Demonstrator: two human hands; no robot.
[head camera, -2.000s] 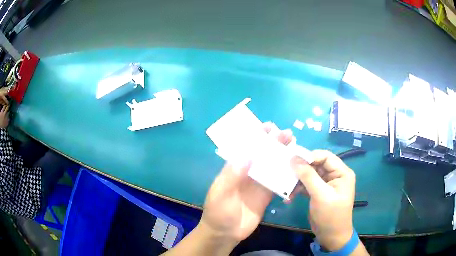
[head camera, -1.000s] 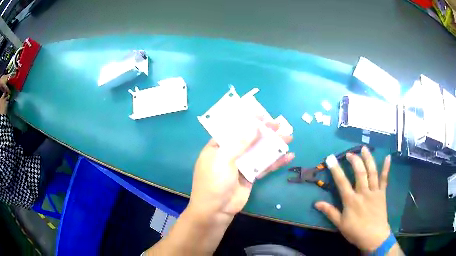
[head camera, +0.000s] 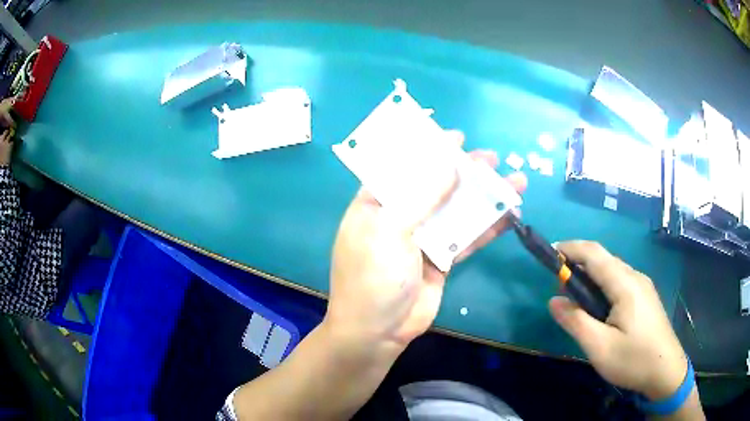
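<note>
My left hand (head camera: 386, 263) holds a white insulation sheet (head camera: 403, 148) up over the green mat. The sheet has small holes near its corners and small tabs; part of it is hidden by my thumb. My right hand (head camera: 621, 312) holds the diagonal cutters (head camera: 567, 267) by their black handles with orange bands. The cutters' dark jaws are at the sheet's right corner; whether they touch or close on it I cannot tell. Several small white square pads (head camera: 534, 161) lie on the mat beyond my left fingertips.
A white notched sheet (head camera: 263, 130) and a metal housing (head camera: 201, 76) lie at left. More metal housings (head camera: 617, 164) stand at right. A blue bin (head camera: 123, 329) with grey-white pieces is below the bench edge. Another person's hand (head camera: 6, 123) is at far left by a red object (head camera: 41, 78).
My right hand has let go of the sheet, picked up the cutters from the mat and brought their jaws to the sheet's corner. My left hand still holds the sheet.
</note>
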